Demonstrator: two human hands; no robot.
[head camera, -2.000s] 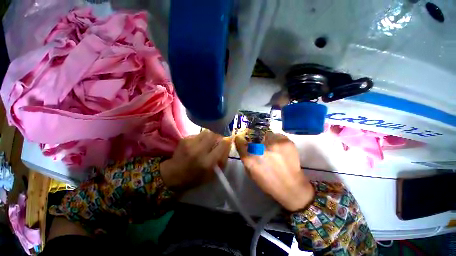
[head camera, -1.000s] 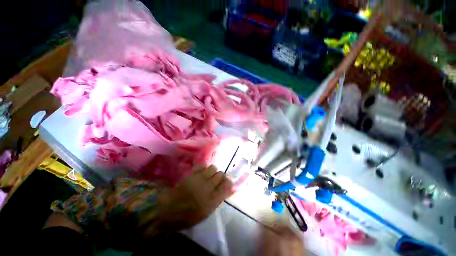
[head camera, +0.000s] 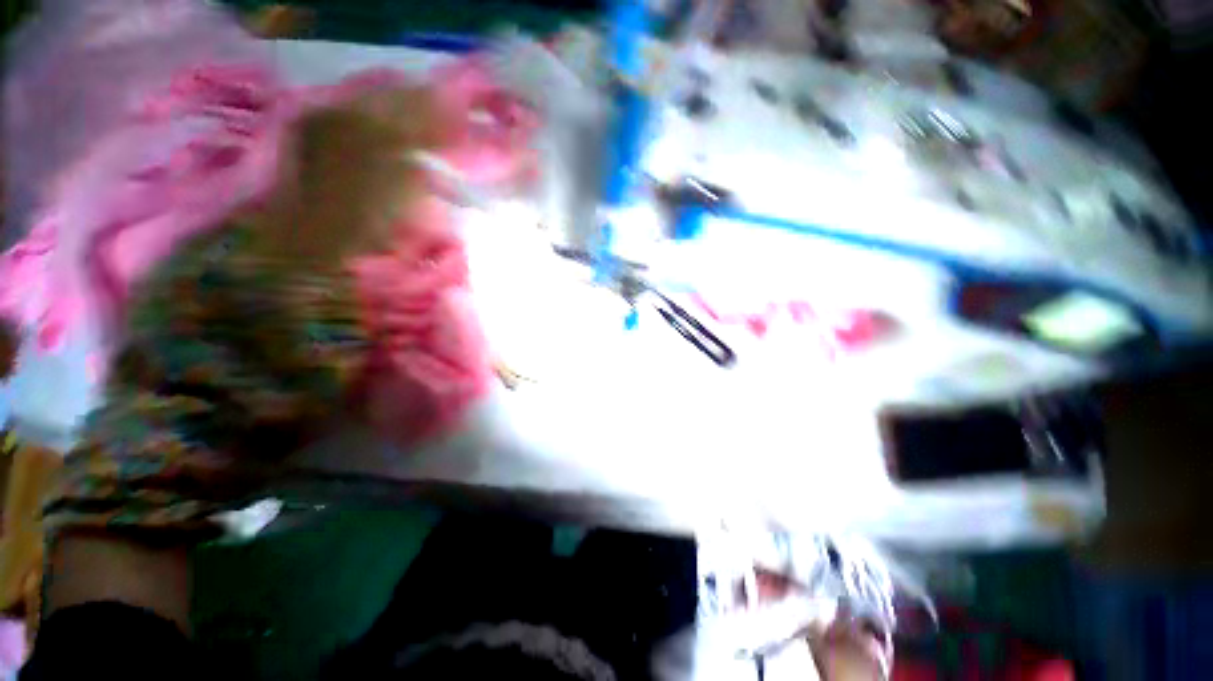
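Note:
The frame is blurred. My left hand (head camera: 366, 146) reaches over the pile of pink pieces (head camera: 419, 339) left of the sewing machine; its fingers are too smeared to tell if they hold anything. My right hand (head camera: 845, 652) is low at the bottom edge, partly cut off and partly covered by a bundle of white elastic (head camera: 798, 579); its grip cannot be made out. The presser foot area (head camera: 612, 266) is brightly lit, with no hand at it. The slotted black lever (head camera: 692, 330) stands beside it.
The white machine head (head camera: 851, 173) fills the upper right. Pink scraps (head camera: 798, 323) lie under its arm. A black smartphone (head camera: 958, 442) lies at the table's right. A clear plastic bag (head camera: 120, 93) is behind the pile. The white table edge (head camera: 599, 503) runs across the front.
My left hand has moved from beside the needle up and left over the pink pile. My right hand has moved down, away from the machine. The view has swung, showing the smartphone and white elastic.

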